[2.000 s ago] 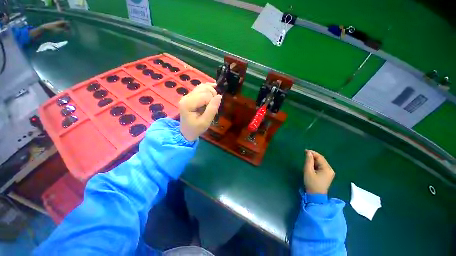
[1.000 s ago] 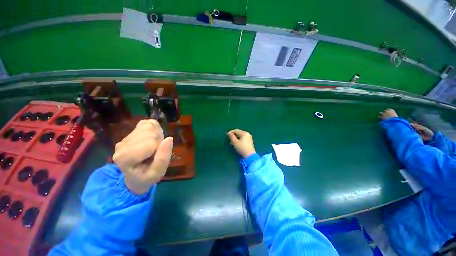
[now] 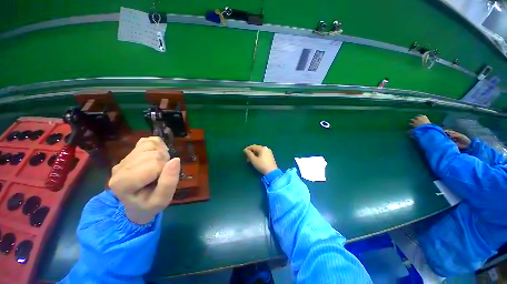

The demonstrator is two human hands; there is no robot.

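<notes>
The reddish-brown press fixture [image 3: 199,180] stands on the bench with two black toggle clamps. My left hand [image 3: 145,180] is closed at the right clamp [image 3: 164,119], where the handle is; the fist hides the handle. The left clamp [image 3: 83,125] has its red ribbed handle [image 3: 62,166] pointing down and toward me. The seat under the right clamp is partly hidden by my hand. My right hand [image 3: 261,159] rests on the bench right of the fixture, fingers curled together, with nothing visible in it. The salmon-red tray [image 3: 47,224] at the left holds glossy black discs [image 3: 34,202].
A white paper scrap [image 3: 312,168] and a small pale ring [image 3: 324,125] lie on the green bench [image 3: 356,188] to the right. Another person's blue sleeves [image 3: 456,155] and hands are at the far right. A green panel with clipped papers [image 3: 303,59] stands behind.
The view has swung right. My left hand has gone from the left clamp to the right one, and the left clamp's red handle now shows. My right hand stays on the bench.
</notes>
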